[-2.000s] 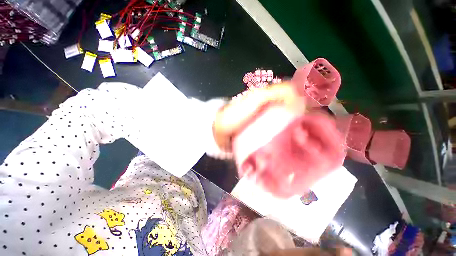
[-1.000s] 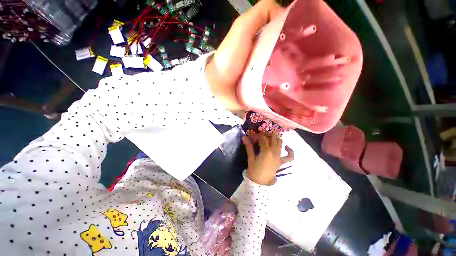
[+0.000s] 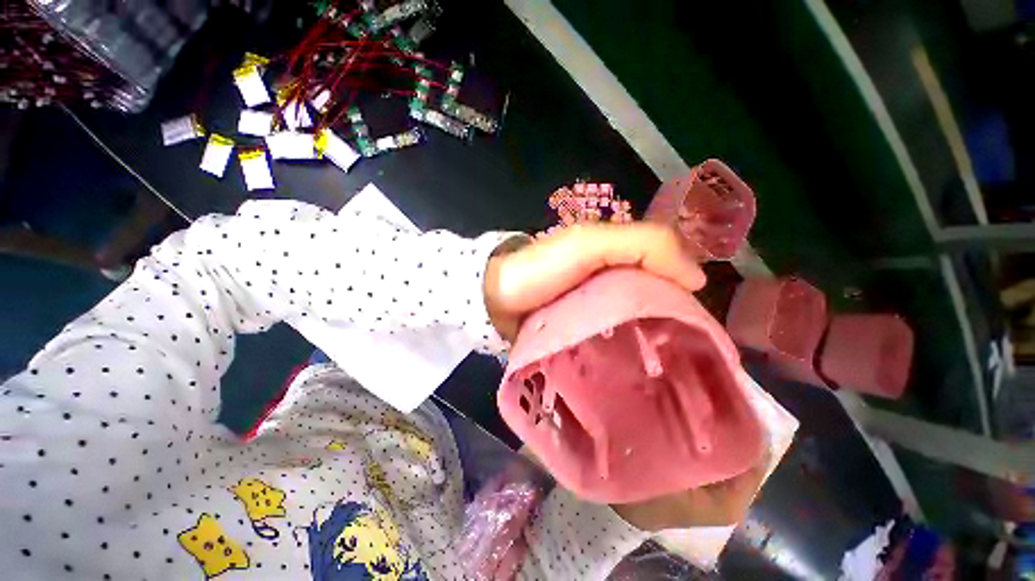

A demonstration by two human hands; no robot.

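A pink hollow housing (image 3: 636,397) is held up in front of me, its open side towards the camera. Posts show inside it, and slots show at its left end. My left hand (image 3: 596,263) grips its upper edge. My right hand (image 3: 704,507) is mostly hidden behind and below the housing, with only some skin showing. Its fingers and anything in them cannot be seen. The white work sheet (image 3: 775,437) lies under the housing and is mostly covered. A heap of tiny pink pieces (image 3: 588,204) lies just beyond my left hand.
Three more pink housings (image 3: 717,212) (image 3: 783,316) (image 3: 868,354) stand along the white rail. White-silver batteries (image 3: 291,145), red wires and circuit boards lie at upper left, near stacked clear trays (image 3: 108,45). Another white sheet (image 3: 392,358) is under my left arm. A clear bag (image 3: 499,524) is near my lap.
My left hand has brought the housing down and nearer, from the upper middle. My right hand has left the tiny pink pieces and is now largely behind the housing.
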